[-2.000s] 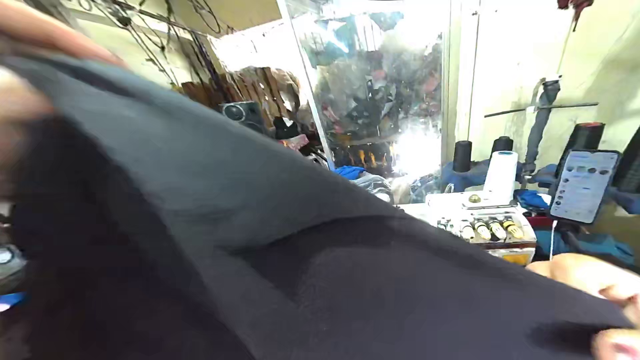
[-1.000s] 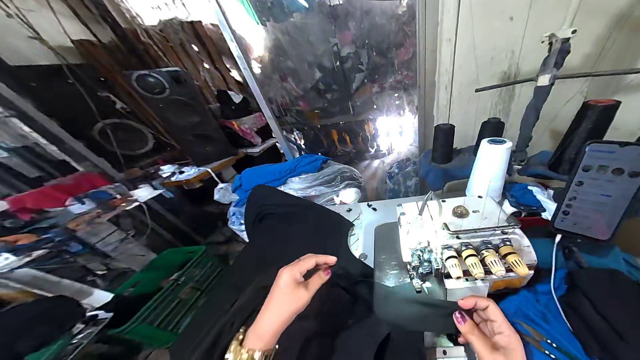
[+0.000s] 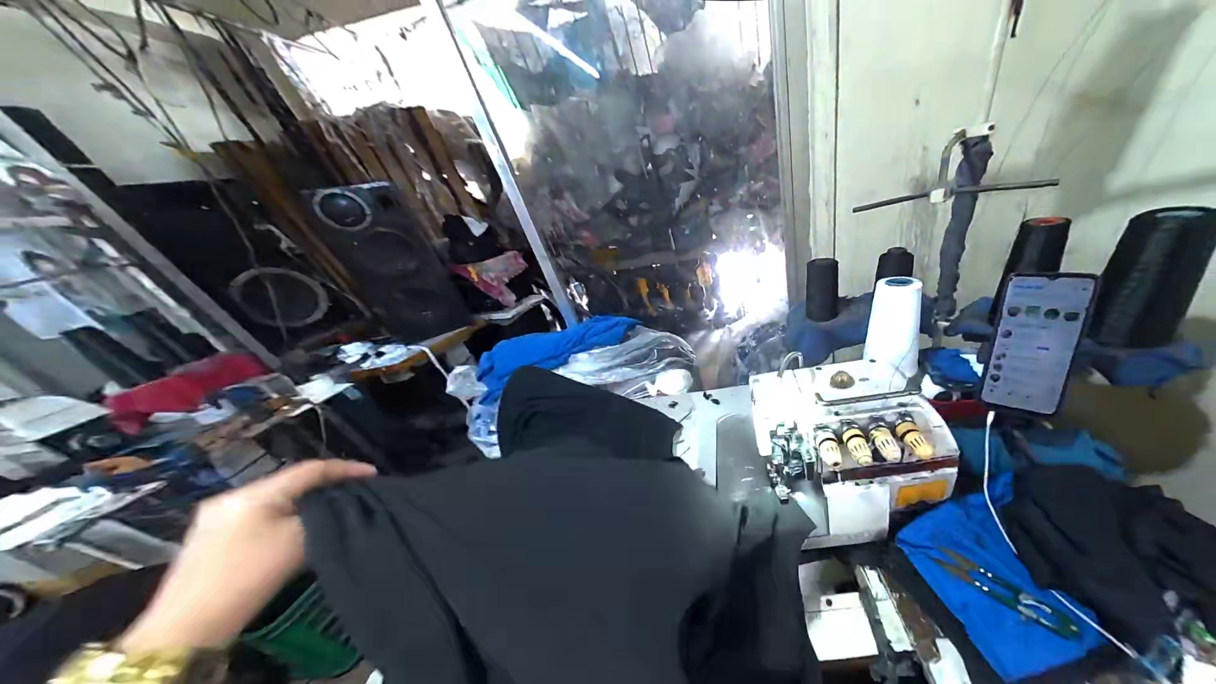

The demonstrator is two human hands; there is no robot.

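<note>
My left hand (image 3: pixel 242 537), with a gold-coloured band at the wrist, grips the upper left edge of a black fabric piece (image 3: pixel 560 551) and holds it raised and spread. The cloth reaches right to the front of a white overlock sewing machine (image 3: pixel 855 418) with several tension dials. My right hand does not show; whether it is behind the cloth cannot be told. Another black fabric part (image 3: pixel 589 413) rests on the machine table, left of the machine.
Behind the machine stand a white thread cone (image 3: pixel 893 323) and several black cones. A phone (image 3: pixel 1038 342) is upright at the right. Thread snips (image 3: pixel 1007 594) lie on blue cloth (image 3: pixel 978 570). A green crate (image 3: pixel 309 636) is low at the left. Blue fabric (image 3: pixel 551 351) lies beyond the table.
One second ago both hands were low, near the black cloth and the machine. My left hand has since moved left and taken hold of the cloth, now lifted. My right hand has gone from view.
</note>
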